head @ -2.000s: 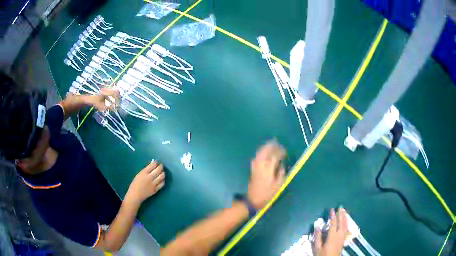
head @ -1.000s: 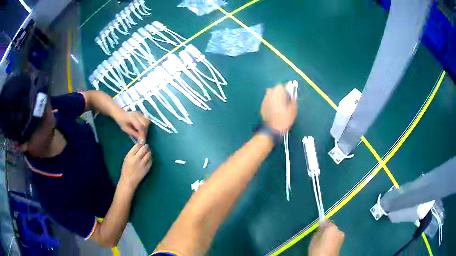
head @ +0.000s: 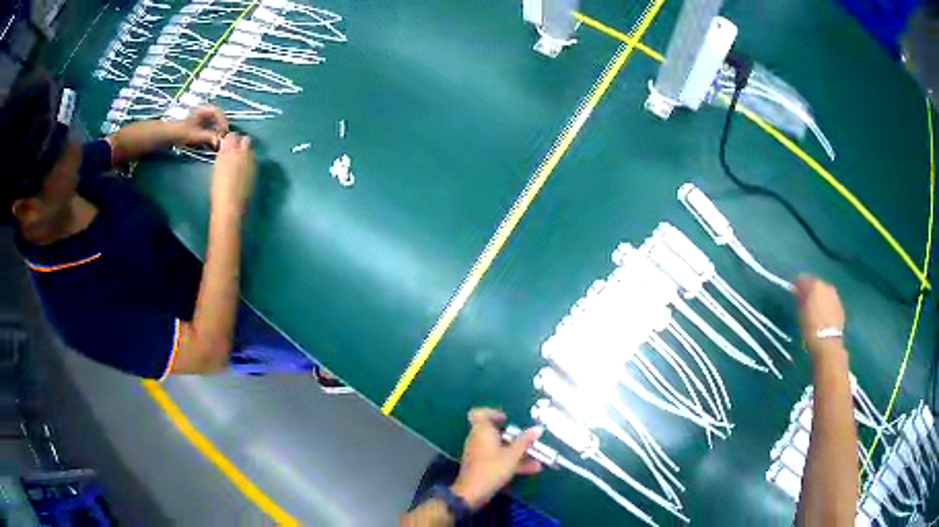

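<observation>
White wired units lie side by side in a slanting row on the green bench, their white leads trailing toward the lower right. My left hand, with a dark wristband, holds a unit between thumb and fingers at the row's near end. My right hand, with a pale band at the wrist, is closed on the lead ends of a separate unit, which lies just beyond the row's far end. The fingertips of my right hand are blurred.
A co-worker sits at the left, hands by more rows of wired units. Small white pieces lie nearby. Grey uprights, a white box and a black cord are ahead. More units lie lower right.
The view has swung right. My left hand has left the unit farther up the bench and is now at the near row. My right hand's unit now lies beside that row's far end.
</observation>
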